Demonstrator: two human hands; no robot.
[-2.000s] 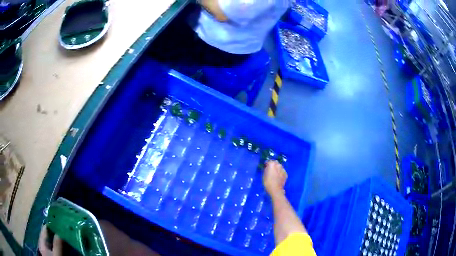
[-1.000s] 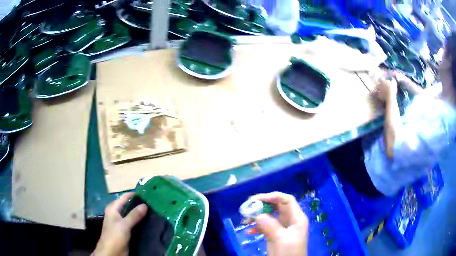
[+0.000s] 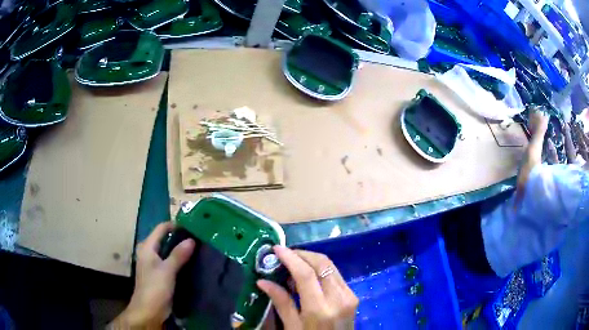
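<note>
My left hand (image 3: 158, 267) holds a glossy green housing (image 3: 223, 225) with a silver rim and a dark recess, at the bench's front edge. My right hand (image 3: 310, 290) is at the housing's right corner, its fingers on a small round fitting (image 3: 268, 259) with a shiny metallic face. The fitting sits at the corner opening; whether it is fully seated cannot be told. Behind the housing, a stained brown glue pad (image 3: 258, 171) bears pale sticks (image 3: 248, 130) and a pale green-white blob of adhesive (image 3: 226, 140).
Two green housings (image 3: 321, 66) (image 3: 431, 127) lie on the tan bench cover (image 3: 361, 187). More housings (image 3: 119, 59) are piled behind and left, near a metal post (image 3: 265, 23). A blue bin (image 3: 387, 283) is below right. A neighbour's arm (image 3: 533, 145) and crumpled film (image 3: 481, 90) are at right.
The view has turned from the bin to the bench. My right hand has brought the fitting from the bin to the housing's corner. My left hand still holds the housing.
</note>
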